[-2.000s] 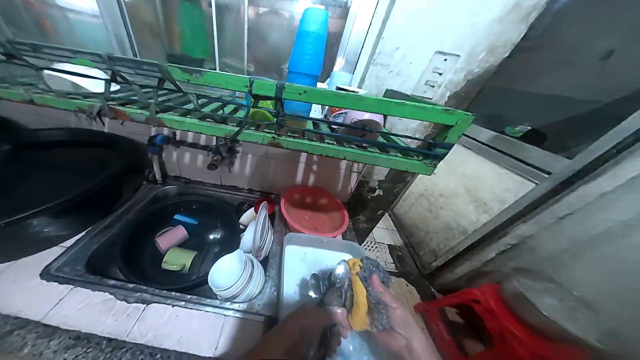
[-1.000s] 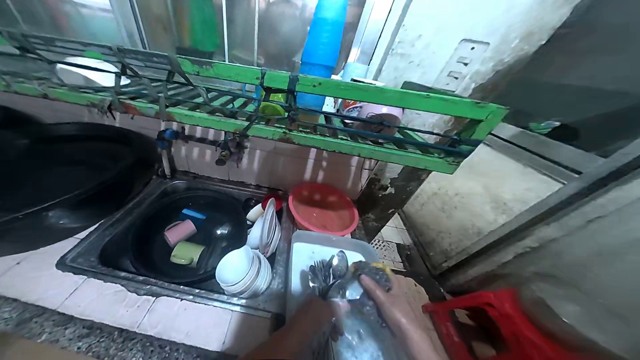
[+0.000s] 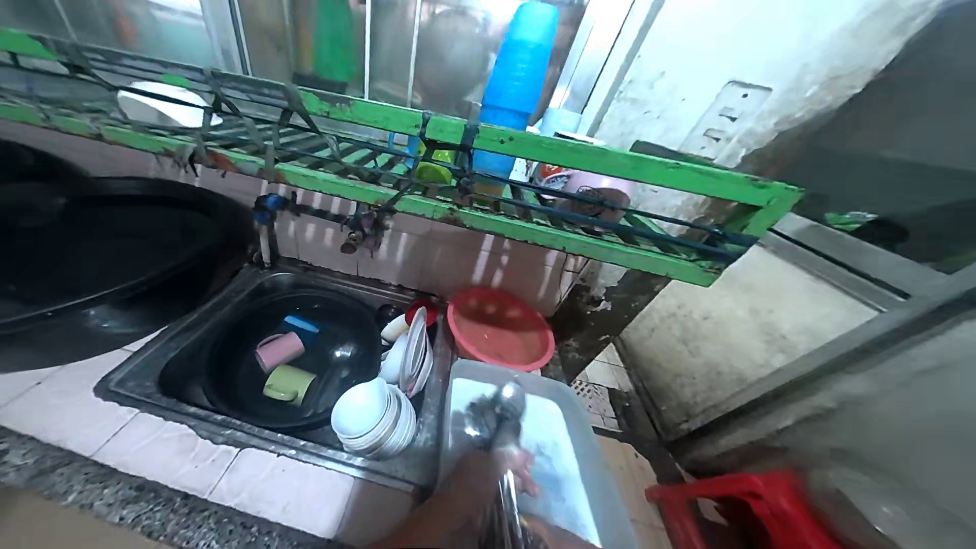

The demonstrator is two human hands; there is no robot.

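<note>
My left hand [image 3: 476, 476] is closed around a bunch of metal spoons and forks [image 3: 503, 415] over a white rectangular plastic basin [image 3: 587, 450]. The bunch's heads point away from me and its handles toward me. My right hand [image 3: 553, 534] is at the bottom edge beside the handles, mostly out of frame and blurred, so its grip cannot be told. Left of the basin, a stack of white bowls [image 3: 374, 419] and tilted plates [image 3: 415, 351] rest at the sink's edge. A pink mug [image 3: 280, 351] and a green mug [image 3: 290, 383] lie in a black basin [image 3: 229, 381] inside the sink.
A red plastic basin [image 3: 499, 328] stands behind the white one. A green dish rack [image 3: 534, 232] with blue cups [image 3: 518, 76] spans the wall above a faucet [image 3: 354, 236]. A large black tub [image 3: 99, 259] stands left, a red plastic stool [image 3: 732, 496] lower right.
The yellow and grey scrubbing pad in my right hand earlier is no longer visible. My right hand has moved down toward the bottom edge. My left hand still holds the cutlery.
</note>
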